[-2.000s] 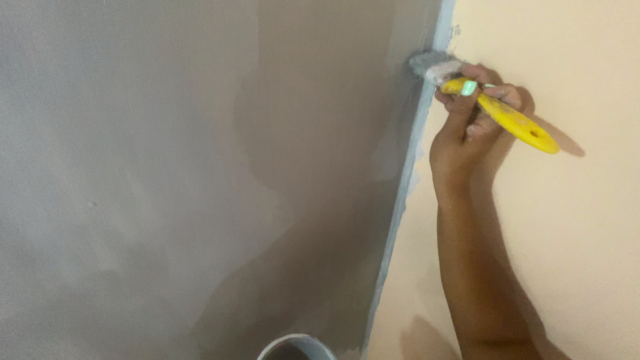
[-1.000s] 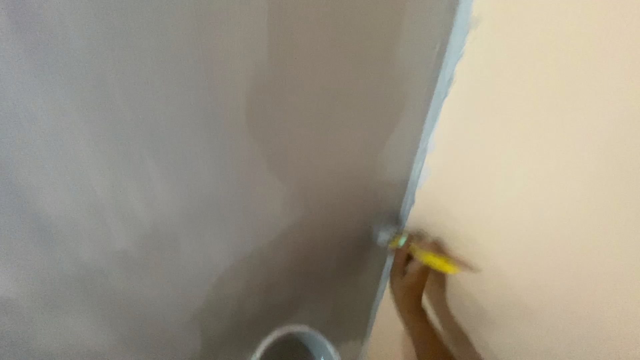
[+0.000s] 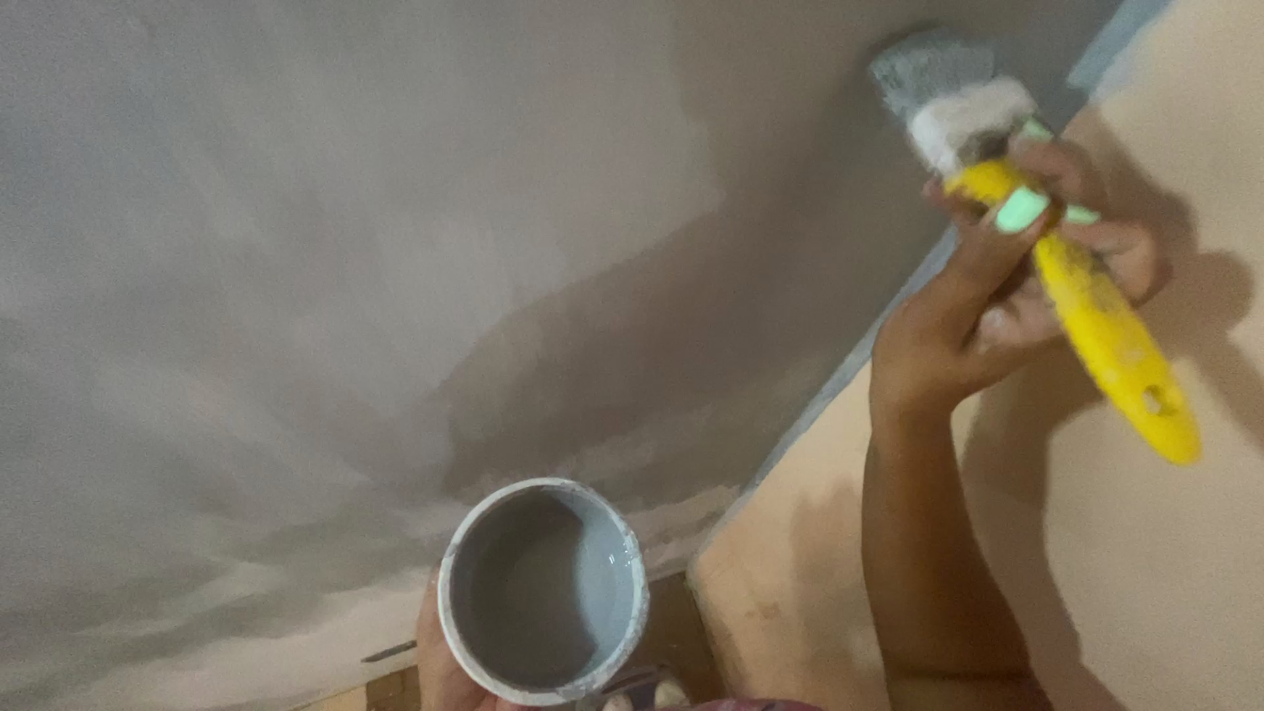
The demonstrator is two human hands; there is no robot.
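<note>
My right hand (image 3: 1037,237) grips a paintbrush (image 3: 1106,326) by its yellow handle, close to the pale ferrule. The grey, paint-coated bristles point up and left in front of the grey wall (image 3: 553,217), near the corner; whether they touch it I cannot tell. Low in the view, my left hand (image 3: 444,642) holds a round white tub (image 3: 444,592) from its left side. Grey paint (image 3: 523,592) lies inside the tub, and some is smeared on its rim.
A cream wall (image 3: 1165,553) stands at the right, with a blue-grey painted strip (image 3: 839,380) along the corner. Below the tub are part of the floor (image 3: 671,622) and a foot (image 3: 670,694). A thin dark object (image 3: 389,652) lies at the grey wall's lower edge.
The brush has come away from low on the corner line and now is higher, over the grey wall. More of the tub shows, with my left hand on it. The view has shifted.
</note>
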